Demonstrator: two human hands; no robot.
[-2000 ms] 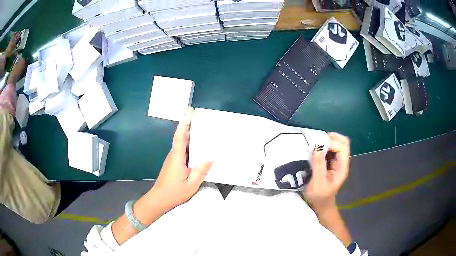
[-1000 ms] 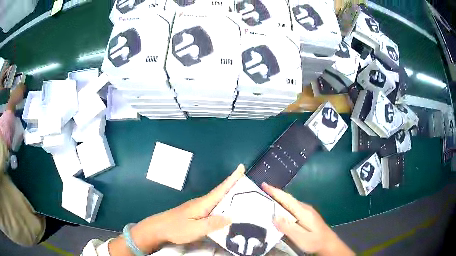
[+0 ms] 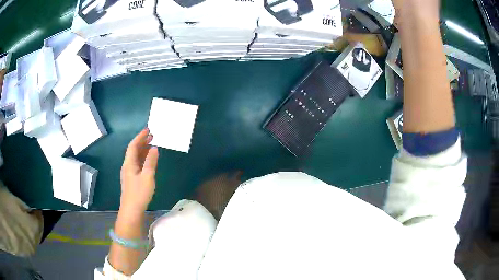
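A plain white inner box [image 3: 173, 124] lies alone on the green bench. My left hand [image 3: 140, 172] is at its lower left corner, fingers apart, not gripping it; whether a fingertip touches it I cannot tell. My right arm reaches up and away at the right; my right hand [image 3: 418, 6] is cut off by the top edge, so its fingers are hidden. A dark printed sleeve [image 3: 309, 108] lies face down in the middle right. A printed box [image 3: 359, 69] with a dark picture touches its upper end.
Neat stacks of finished boxes [image 3: 213, 41] stand at the back. White inner boxes [image 3: 71, 117] are heaped at the left. More printed sleeves lie partly behind my right arm. A person's sleeve [image 3: 21, 224] shows at the left edge. The bench's front edge runs below my hands.
The printed sleeve that both hands held is no longer seen in them. My left hand has moved left to the single white box. My right hand has moved up and right.
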